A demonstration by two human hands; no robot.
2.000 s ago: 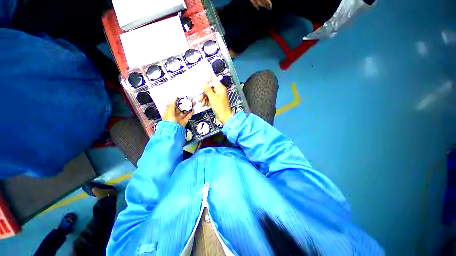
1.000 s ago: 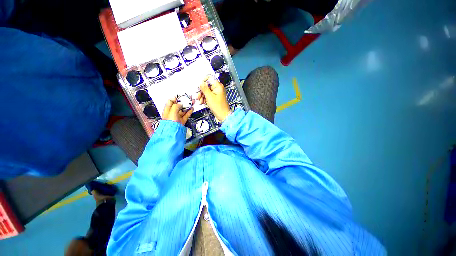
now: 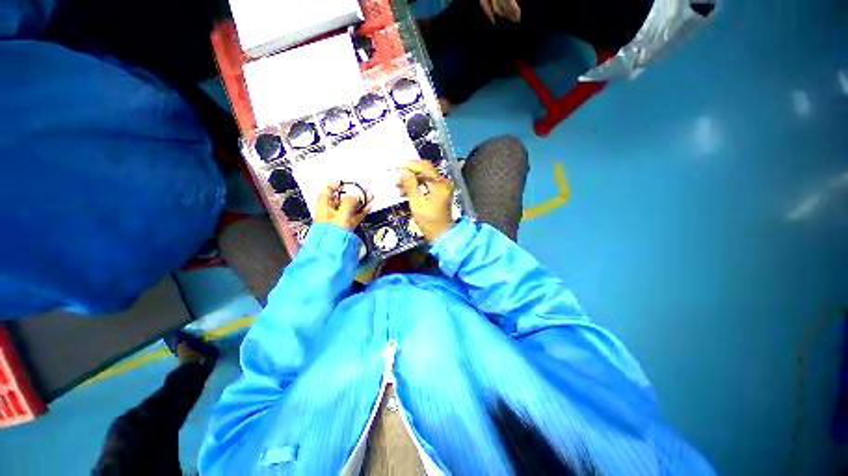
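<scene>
My left hand (image 3: 338, 206) holds a round component (image 3: 352, 194) with a dark rim and white face over the white sheet (image 3: 325, 167). My right hand (image 3: 426, 199) is just right of it, fingers bent together; something small and pale shows at the fingers, too small to tell. The sheet lies over the middle pockets of the blister tray (image 3: 275, 221). Dark round components (image 3: 281, 180) sit in pockets around the sheet. A white-faced component (image 3: 385, 239) sits in the row nearest me.
A second white sheet (image 3: 305, 81) and a white block (image 3: 296, 23) lie on the red crate (image 3: 233, 74) beyond the tray. A person in blue (image 3: 102, 177) is at the left. Another person's hand (image 3: 501, 9) and a plastic bag (image 3: 642, 46) show at the top.
The whole view has shifted slightly. My right hand has moved a little away from the component in my left hand, which stays held.
</scene>
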